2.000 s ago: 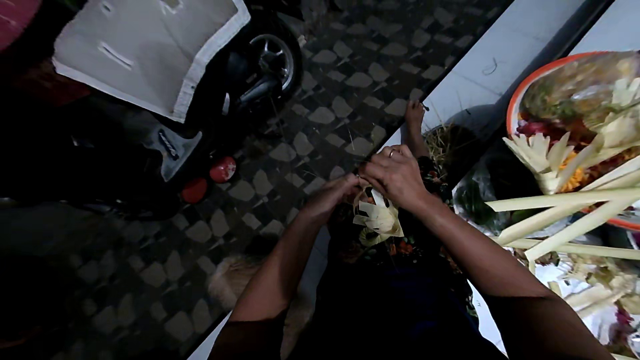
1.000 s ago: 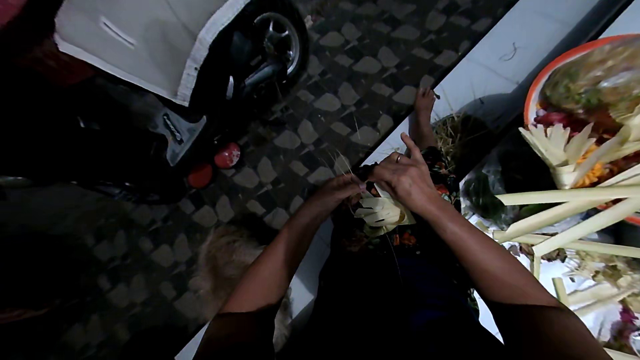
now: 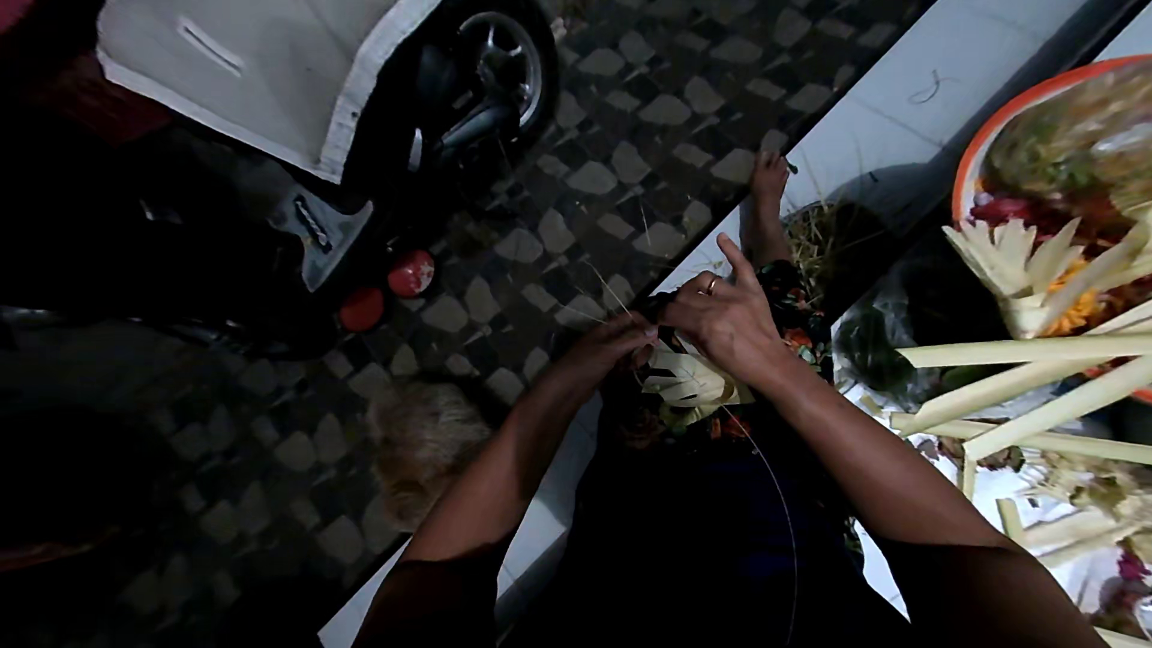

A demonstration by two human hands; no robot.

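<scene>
Over my lap, my left hand (image 3: 621,346) pinches thin pale strands between thumb and fingers. My right hand (image 3: 724,324), a ring on one finger and its index finger stretched out, meets it fingertip to fingertip; what its own fingertips grip is hidden. Just below both hands lies a fringed ornament of cut pale palm leaf (image 3: 693,382). A long thin strand (image 3: 781,490) trails from it down over my dark clothing. To the right, a similar fringed palm-leaf piece (image 3: 1021,270) rests at an orange-rimmed basin (image 3: 967,171).
Long palm-leaf strips (image 3: 1035,351) lie across the right side, by a plastic bag (image 3: 886,337) and leaf scraps. A furry animal (image 3: 423,450) is on the patterned floor at the left. A parked motorbike, its wheel (image 3: 504,67) showing, stands upper left. A white tiled ledge (image 3: 954,81) runs diagonally.
The right index finger, bent two seconds ago, is now stretched out. The palm-leaf ornament below my hands has turned and its fringes show differently. The furry animal shows more fully.
</scene>
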